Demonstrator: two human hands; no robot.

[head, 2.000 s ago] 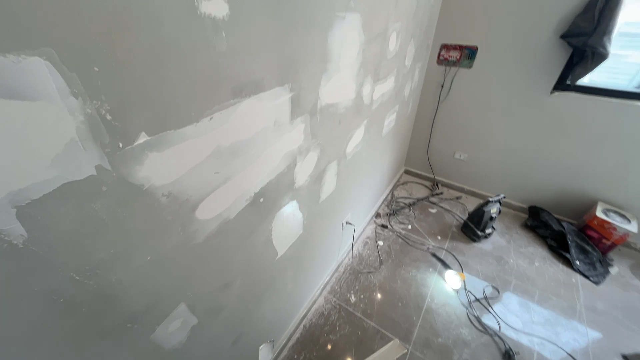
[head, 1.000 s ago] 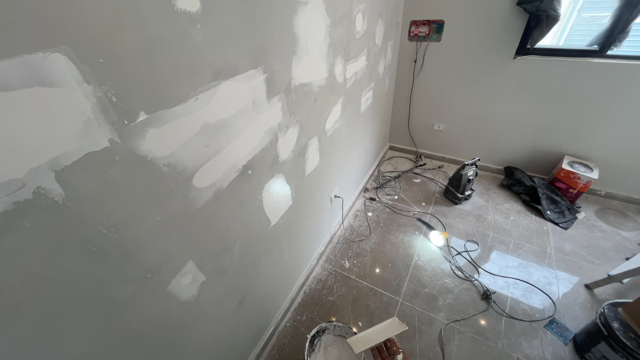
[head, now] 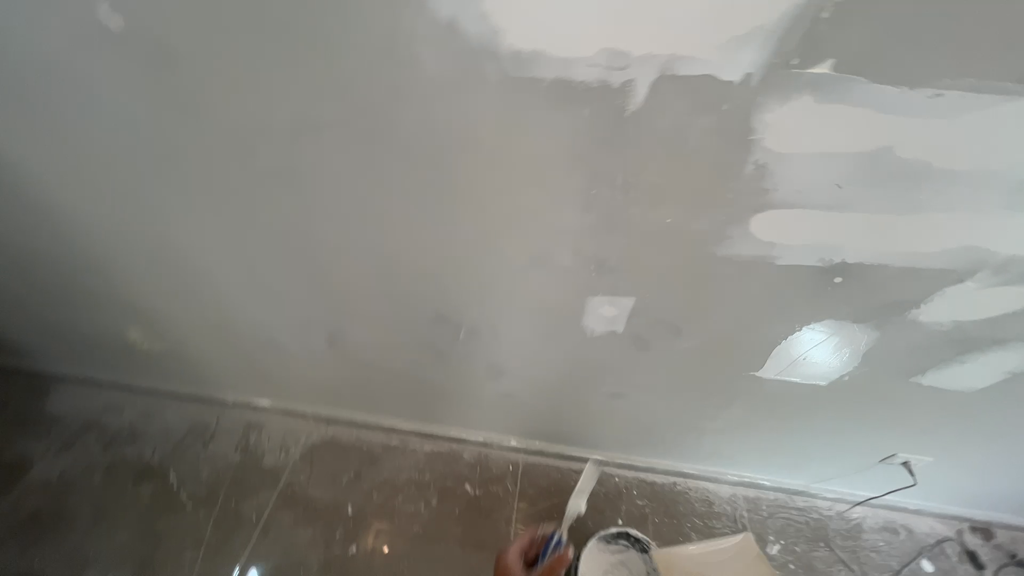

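Observation:
My left hand (head: 532, 554) is at the bottom edge, closed around the blue handle of a putty knife (head: 582, 496). The knife's narrow blade carries white filler and points up toward the foot of the wall. Just right of this hand, an open bucket (head: 620, 554) with a smeared rim holds whitish material. A wide pale beige blade or board (head: 714, 555) lies beside the bucket, cut off by the frame. My right hand does not show. White filler patches mark the grey wall (head: 360, 216), among them a small square one (head: 608, 314) and a shiny pointed one (head: 820, 352).
A skirting (head: 448, 432) runs along the wall's foot, above a dusty, glossy tiled floor (head: 400, 504). At the right, a dark cable with a plug (head: 910, 472) hangs from a wall socket, and more cable (head: 928, 552) lies on the floor.
The view has swung left and closer to the wall; the floor lamp and window are out of sight. The hand with the putty knife now shows at the bottom, left of the bucket.

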